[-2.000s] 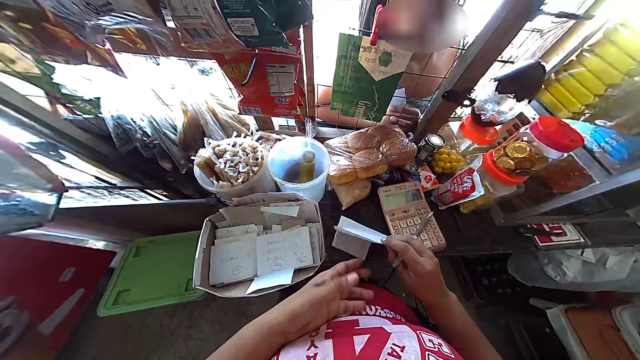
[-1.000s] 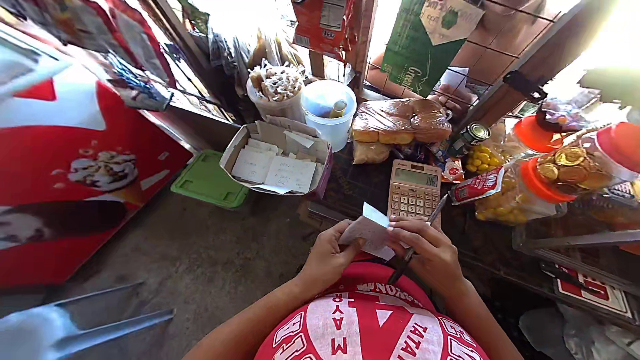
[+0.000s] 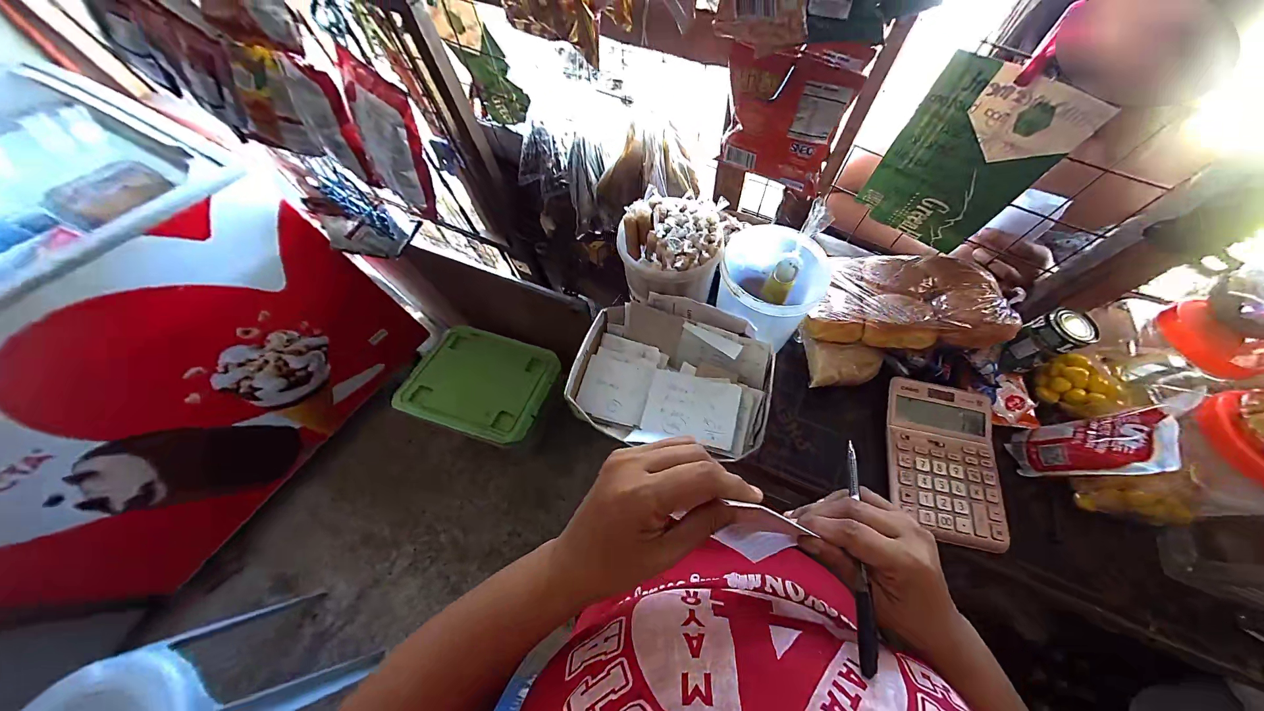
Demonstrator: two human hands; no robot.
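My left hand (image 3: 657, 504) pinches the left end of a small piece of paper (image 3: 765, 515) in front of my red and white shirt. At the paper's other end, my right hand (image 3: 874, 543) grips it and also holds a pen (image 3: 859, 583) between its fingers, tip pointing up. Just beyond my hands stands a cardboard box (image 3: 583, 397) with stacks of handwritten paper slips (image 3: 691, 407). A pink calculator (image 3: 946, 464) lies to the right of my right hand.
Behind the box are a tub of wrapped sticks (image 3: 671, 242), a white bucket (image 3: 755, 311) and bagged bread rolls (image 3: 904, 296). Red-lidded jars (image 3: 1234, 434) stand right, a green-lidded container (image 3: 479, 383) left. Beyond the wire grille, a person's hand (image 3: 1007, 259) holds paper.
My left hand was open beside the paper two seconds ago and now holds it together with my right. The paper has come down close to my shirt. The view has swung left.
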